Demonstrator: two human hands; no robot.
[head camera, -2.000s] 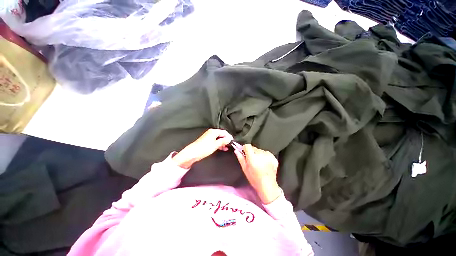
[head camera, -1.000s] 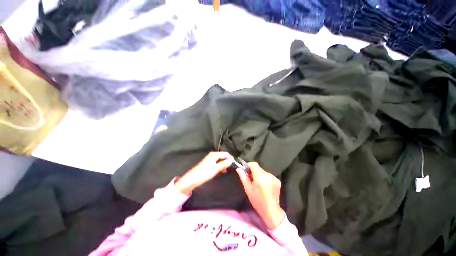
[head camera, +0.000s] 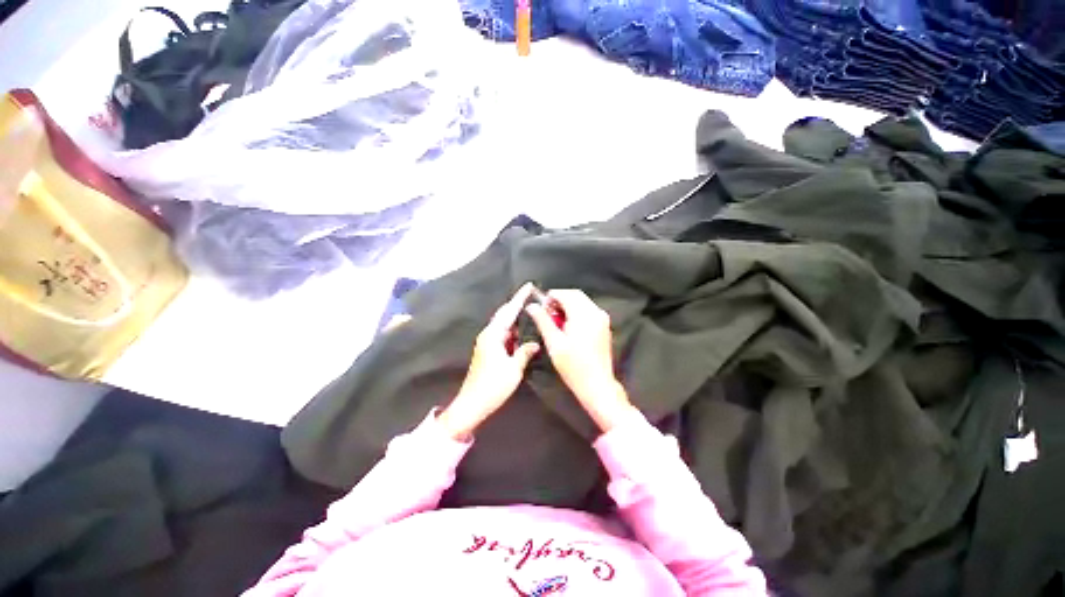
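The dark olive-green garment (head camera: 397, 385) is spread and bunched in front of me. My left hand (head camera: 500, 356) is on it with thumb and forefinger stretched towards my right hand, pinching the cloth at an edge or seam. My right hand (head camera: 572, 336) is closed around small thread snips (head camera: 542, 300), mostly hidden, with pale tips showing at the fingertips. The fingertips of both hands nearly meet. Any loose thread is too fine to make out.
The olive pile continues at right, with a white tag (head camera: 1020, 450) on a string. At left are a clear plastic bag (head camera: 339, 152), a yellow paper bag (head camera: 94, 262) and a dark bag (head camera: 175, 76). Folded jeans (head camera: 689, 41) and an orange stick (head camera: 522, 26) are at the far edge.
Both hands have moved up the garment, and their fingers now point away from me. The earlier clearly visible snips tips are now mostly hidden. The view has shifted, showing more of the far edge.
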